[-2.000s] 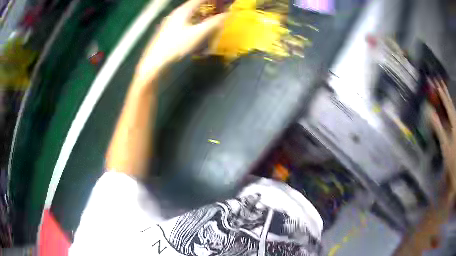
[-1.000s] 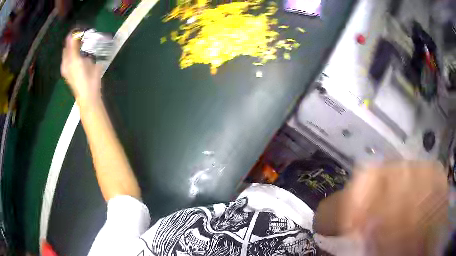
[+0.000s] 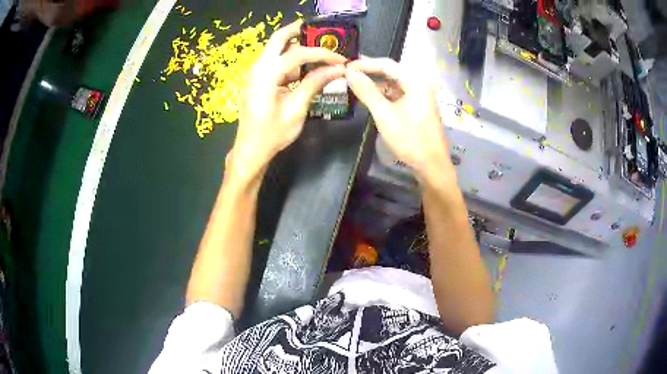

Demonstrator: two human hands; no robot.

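Observation:
An electronic unit (image 3: pixel 336 100) lies on the dark green tabletop, its red end with a round gold centre away from me and its green-grey board towards me. My left hand (image 3: pixel 274 98) is over its left side and my right hand (image 3: pixel 401 109) over its right side. Thumbs and forefingers are pinched close together above the unit's middle. Whether a small part is between the fingertips cannot be told. The fingers hide part of the unit. A large loose pile of small yellow parts (image 3: pixel 219 77) lies left of my left hand.
A smartphone (image 3: pixel 341 6) lies beyond the unit. At left, past the white edge line (image 3: pixel 90 179), a green conveyor (image 3: pixel 55 131) carries another unit (image 3: pixel 87 101). At right stands the off-white machine (image 3: pixel 475 135) with a red button (image 3: pixel 434 23), control screen (image 3: pixel 552 196) and red-orange knob (image 3: pixel 630 236).
My left hand has come from the conveyor side and my right hand from the lower right. They now meet over a unit on the table. The camera view has shifted, and the pile is uncovered further left.

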